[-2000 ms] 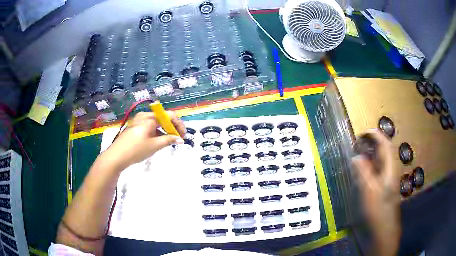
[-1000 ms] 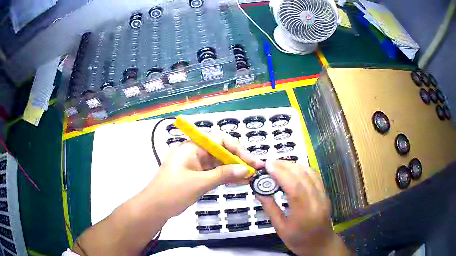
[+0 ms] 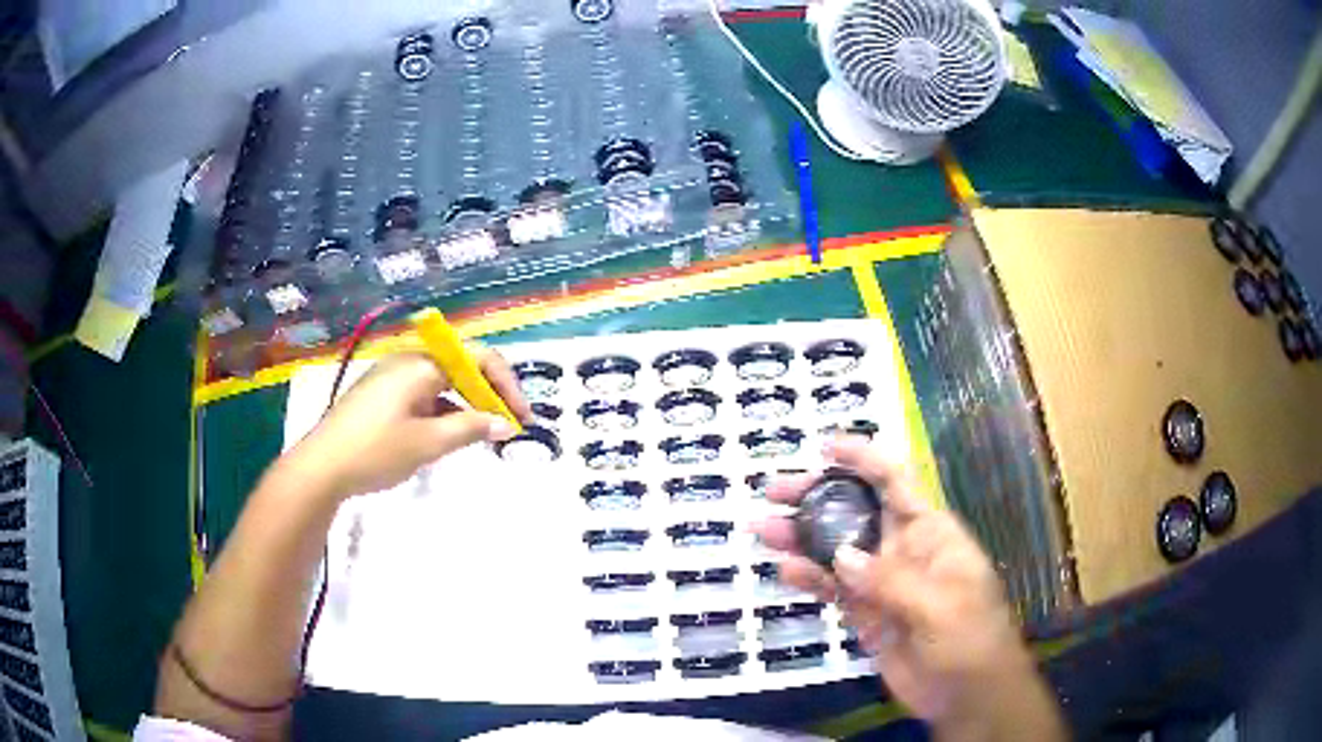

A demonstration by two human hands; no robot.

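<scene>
My left hand (image 3: 421,406) holds the yellow probe (image 3: 467,370) over the left half of the white tray (image 3: 421,580). A driver (image 3: 528,447) stands in the tray at its fingertips, below two others in that column; whether the fingers still touch it is unclear. My right hand (image 3: 906,558) holds another speaker driver (image 3: 838,518) above the tray's right side, its face partly covered by the thumb. Rows of drivers stand on edge in the tray's right half. Red and black wires run from the probe past my left wrist.
A brown board (image 3: 1116,363) lies on stacked clear trays (image 3: 1000,420) at right, with drivers flat on it. A clear ribbed tray (image 3: 479,145) with a few drivers is at the back. A blue pen (image 3: 806,196), a white fan (image 3: 916,65) and papers (image 3: 138,261) lie around.
My hands came together at a driver, then parted. My left hand is back left, with a driver below its fingertips. My right hand holds another driver; one is gone from the brown board.
</scene>
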